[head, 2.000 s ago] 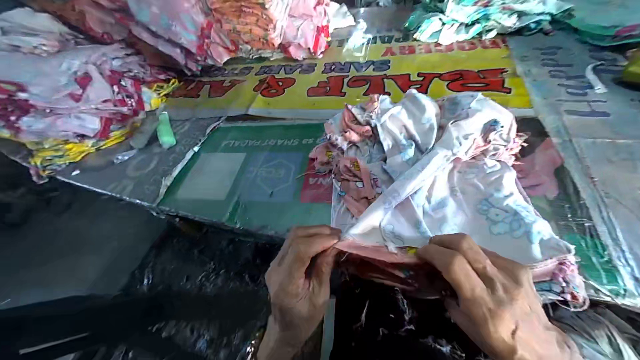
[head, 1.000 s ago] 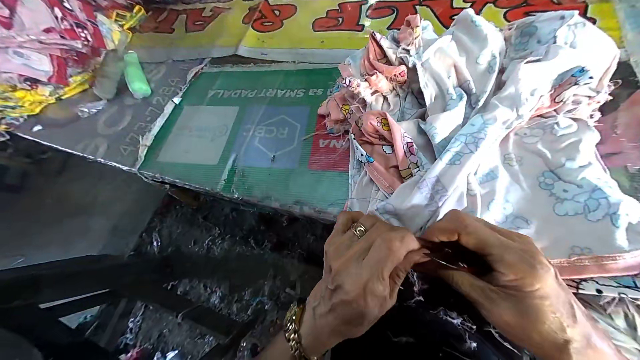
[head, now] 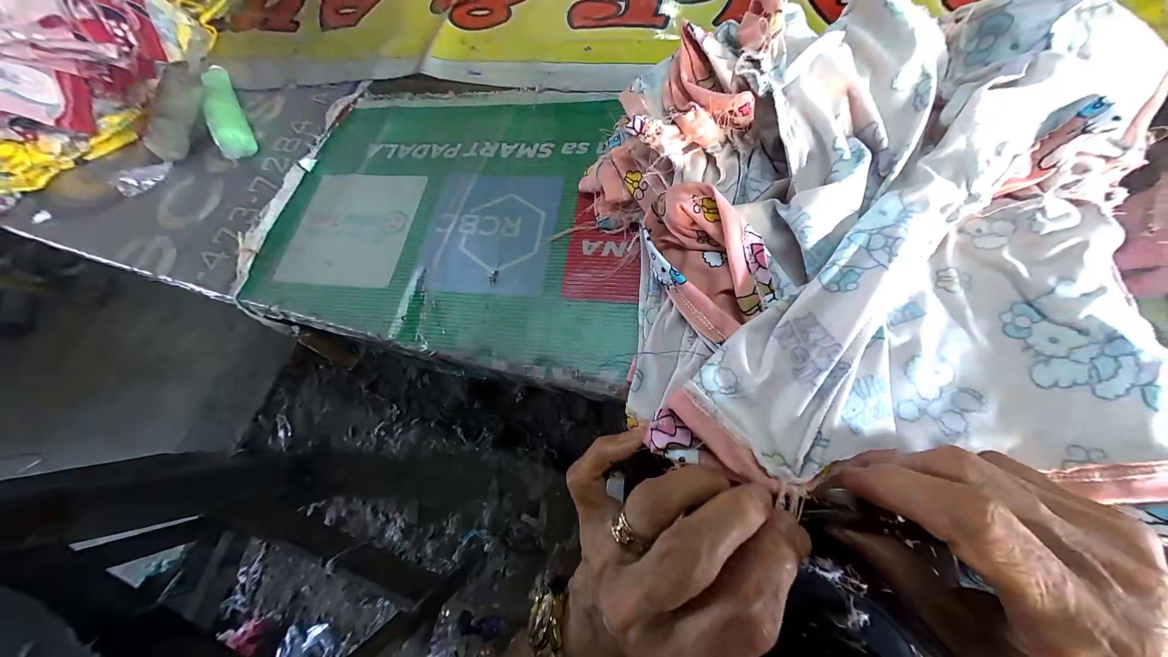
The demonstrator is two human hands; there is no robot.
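A pale printed fabric piece [head: 876,301] with pink hems and frayed edges lies bunched at the table's front edge. At its lower corner my left hand [head: 693,547], wearing a ring and a bracelet, pinches the pink hem [head: 721,438]. Close beside it, my right hand [head: 985,529] grips the same cloth near some loose threads [head: 790,500]. The fingertips nearly meet, and what lies between them is partly hidden. Folds of pink patterned cloth [head: 707,228] show at the left of the fabric.
A green printed board [head: 493,338] covers the table left of the cloth. A green chalk-like piece [head: 228,114] lies near bundled red and yellow fabric [head: 82,82]. Behind is a yellow lettered banner [head: 511,41]. Fabric scraps [head: 365,547] litter the floor below.
My hands were apart along the pink hem two seconds ago; they have come together at a corner of the cloth. The view has moved closer to the table.
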